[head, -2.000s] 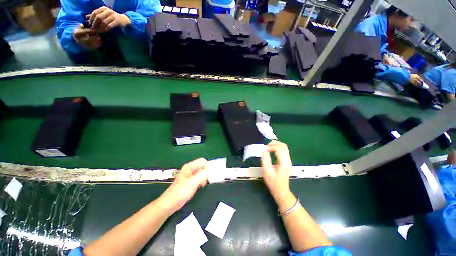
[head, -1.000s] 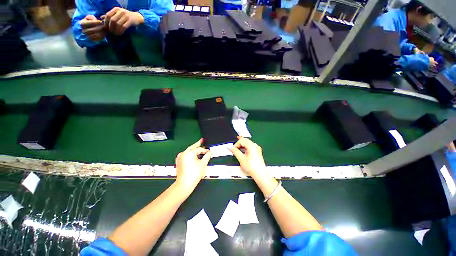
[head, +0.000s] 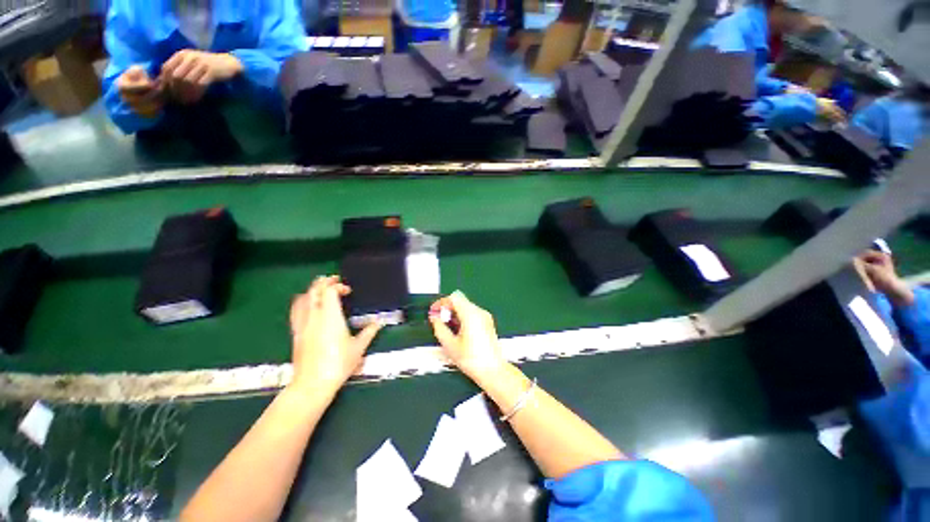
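A black retail box with a small orange logo lies on the green conveyor belt in front of me, a white end label on its near end. My left hand is at its near left corner, fingers spread along the side and thumb at the label. My right hand is just right of the box, clear of it, fingertips together; a small pale and reddish spot shows there, too small to identify. A white slip lies against the box's right side.
Other black boxes lie on the belt at both sides. Loose white papers lie on the bench. A large black carton stands at right by a slanted grey post. Dark sleeves are heaped across the belt, near workers in blue.
My hands came together at the box's near end, then parted; the right moved off to the right. The white strip between them is now flat on the box end. Another loose paper lies on the bench.
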